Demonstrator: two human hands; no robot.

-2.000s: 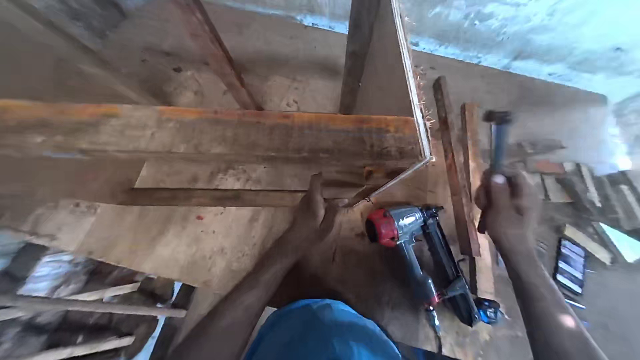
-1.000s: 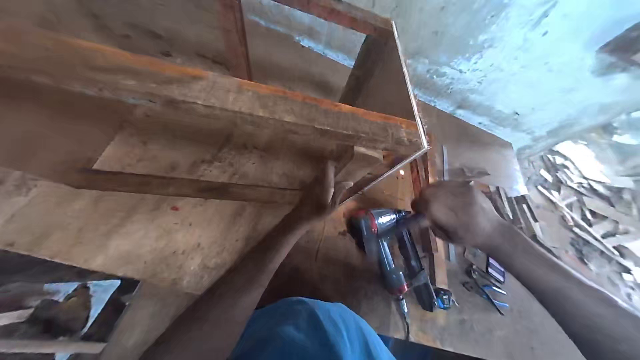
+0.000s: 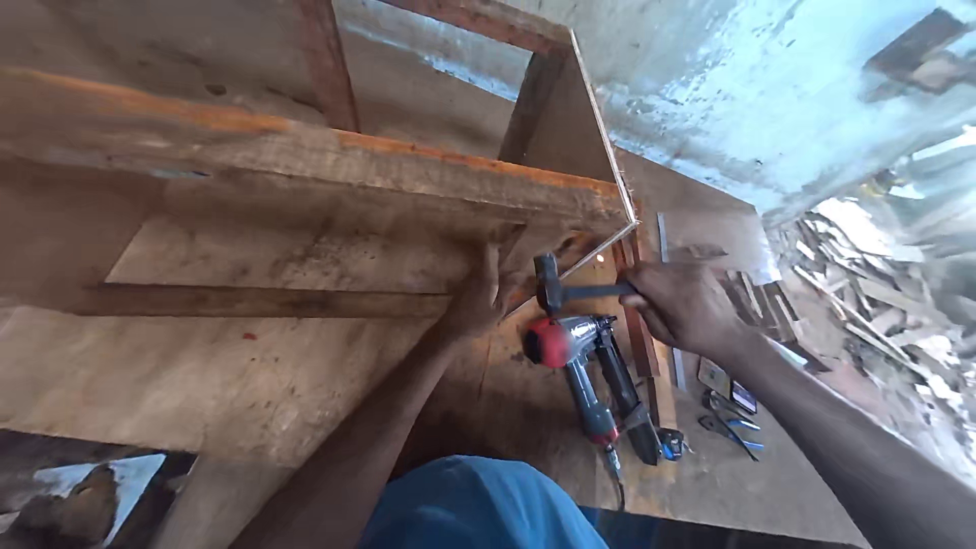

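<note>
My right hand [image 3: 679, 305] is closed around the handle of a hammer [image 3: 547, 284], whose head is near the corner of a wooden frame [image 3: 427, 164] with a thin plywood edge. My left hand [image 3: 480, 297] is at the inside of that corner, against a short wood block [image 3: 518, 248]; the fingers are partly hidden, and whether they grip the block is unclear. Just below the hammer head, a pneumatic nailer [image 3: 583, 381] with a red cap lies on the wooden work surface, its air hose attached.
Right of the nailer are wood strips [image 3: 639, 335], a tape measure [image 3: 672, 444], pliers [image 3: 728, 427] and a phone [image 3: 743, 396]. Scrap wood [image 3: 877, 297] is piled at the far right. A blue-painted wall [image 3: 709, 99] stands behind the frame.
My right hand has brought the hammer leftward from the right side, and its head is now close to the frame's corner. My left hand stays by that corner. The view has turned.
</note>
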